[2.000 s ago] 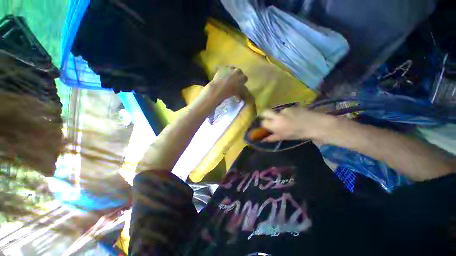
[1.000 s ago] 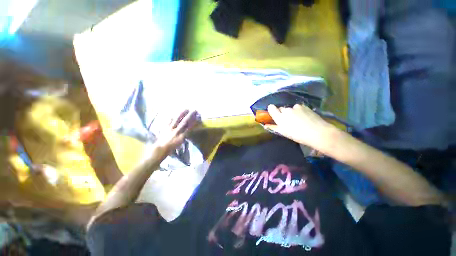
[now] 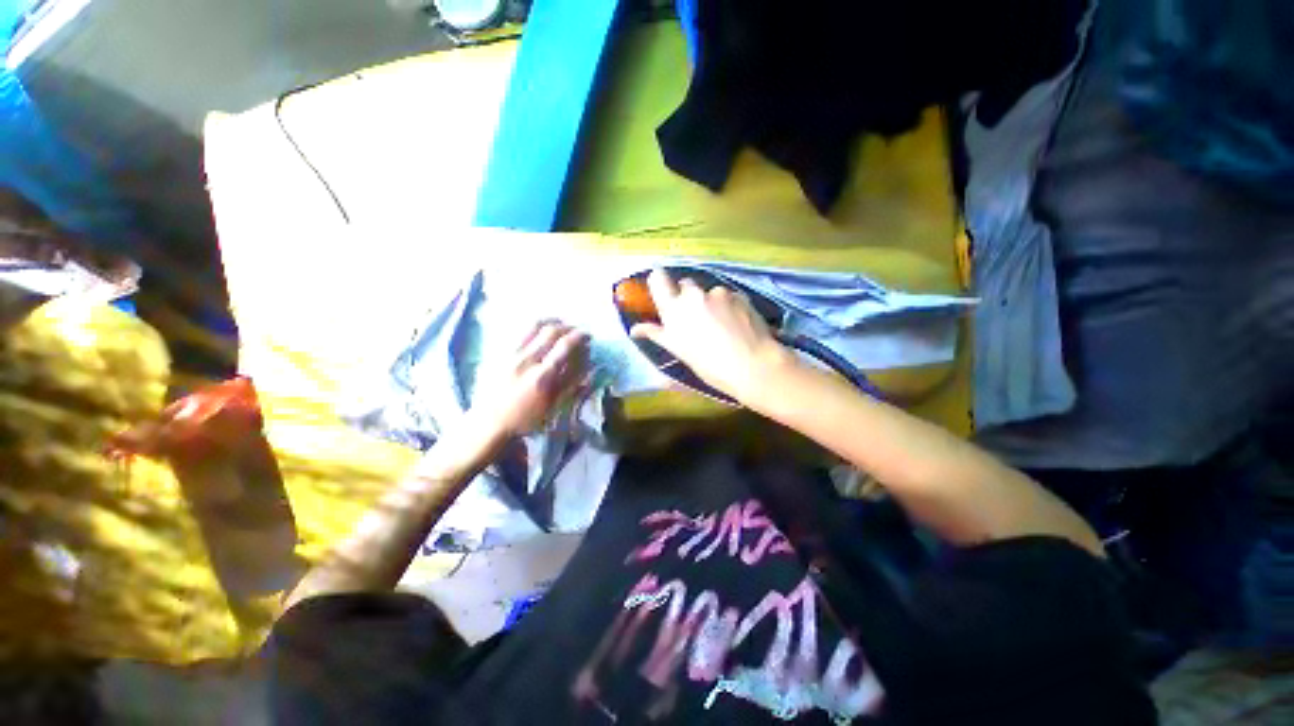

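Note:
A light blue shirt (image 3: 887, 329), white in the glare, lies across the yellow padded board in front of me. My right hand (image 3: 710, 329) is closed on the orange-brown handle of a dark iron (image 3: 634, 297), which rests on the cloth near the middle with its orange end to the left. My left hand (image 3: 546, 372) lies on the shirt just left of the iron, fingers bent; whether it pinches the cloth is not clear. Crumpled shirt cloth hangs below and left of my left hand. The iron's underside is hidden.
A black garment pile (image 3: 866, 71) lies at the table's far side. A blue board (image 3: 546, 121) crosses the yellow ironing table (image 3: 383, 121). More pale blue cloth (image 3: 1015, 284) and a grey cloth bundle (image 3: 1164, 298) are at right. Yellow cloth (image 3: 78, 426) and a red thing (image 3: 213, 409) are at left.
The iron and my right hand have moved left along the shirt, closer to my left hand. Earlier, my left hand was raised beside the board. The view has turned and shifted.

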